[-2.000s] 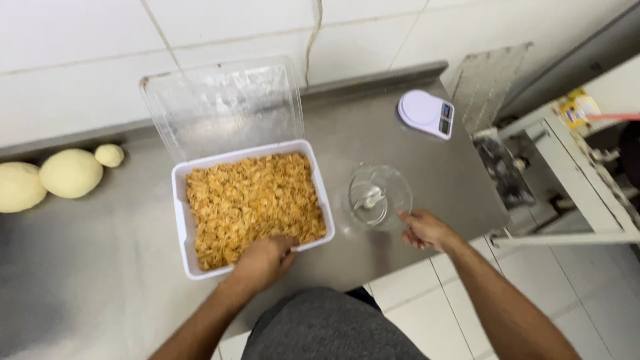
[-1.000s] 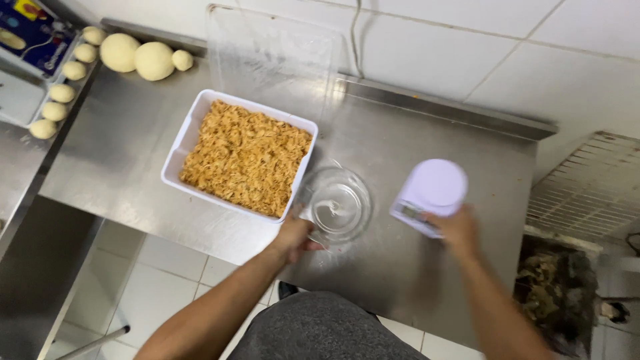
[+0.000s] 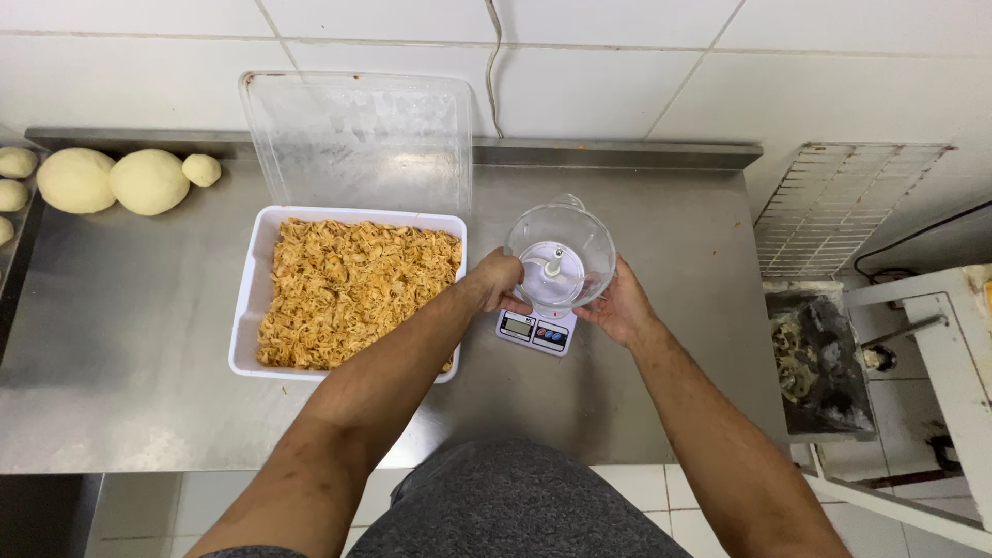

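A clear processor bowl [image 3: 595, 252] with a blade on its central post is between my hands, on or just over the white digital kitchen scale [image 3: 535, 332]. My left hand [image 3: 497, 283] grips the bowl's left side, and my right hand [image 3: 620, 306] holds its lower right side. The scale's display and buttons show in front of the bowl. Left of my left hand is a white plastic tub [image 3: 242, 310] filled with shredded, orange-coloured meat [image 3: 356, 287], probably chicken. My left forearm passes over the tub's lower right corner.
A clear plastic lid [image 3: 360, 139] leans on the wall behind the tub. Dough balls [image 3: 149, 182] lie at the back left of the steel counter [image 3: 139, 325]. A wire rack [image 3: 845, 205] and a dirty metal box [image 3: 825, 360] are off the right end. A cable hangs down the wall.
The scale, at the back right of the counter two seconds ago, was moved by my right hand and is now under the bowl. Both hands now hold the bowl; my left hand was earlier at the tub.
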